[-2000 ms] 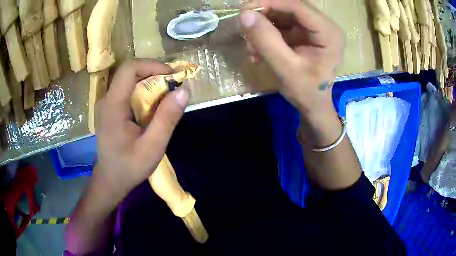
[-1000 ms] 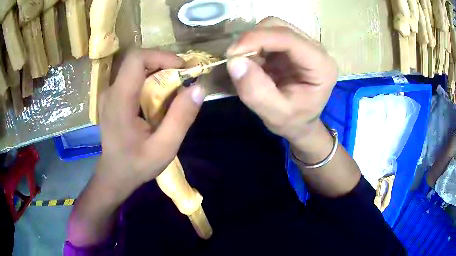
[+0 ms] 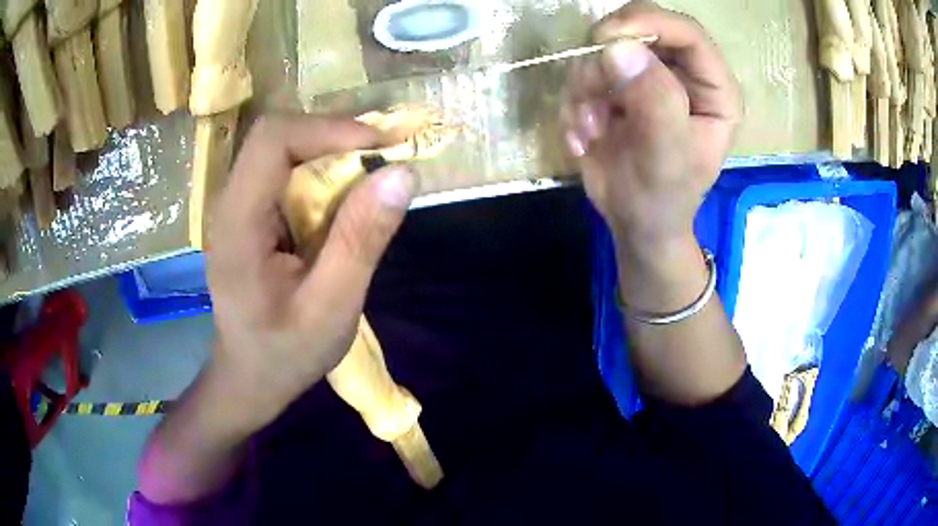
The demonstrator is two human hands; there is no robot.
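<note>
My left hand [image 3: 298,247] grips a tan carved wooden piece [image 3: 372,382] by its swelling body. Its carved head [image 3: 417,125] points up and right past my fingers, over the bench edge, and its square stub hangs down over my lap. A small dark spot [image 3: 372,161] shows on the piece beside my thumb tip. My right hand [image 3: 658,113] pinches a thin pale stick [image 3: 561,55] between thumb and finger, its tip pointing left, apart from the carved head. The small white-rimmed oval cup [image 3: 383,27] lies on the bench beyond, greyish inside.
Stacked carved pieces [image 3: 77,77] lie at the left of the shiny brown bench [image 3: 741,62], with one longer piece [image 3: 218,87] beside them. More pieces [image 3: 849,77] lie at the right. Below are a blue crate [image 3: 735,247] with white liner, a red stool [image 3: 62,354] and another person's arm at the far right.
My right hand first brought the stick from the cup to the carved head, then moved it away up and right. My left hand still holds the piece, slightly right of where it was.
</note>
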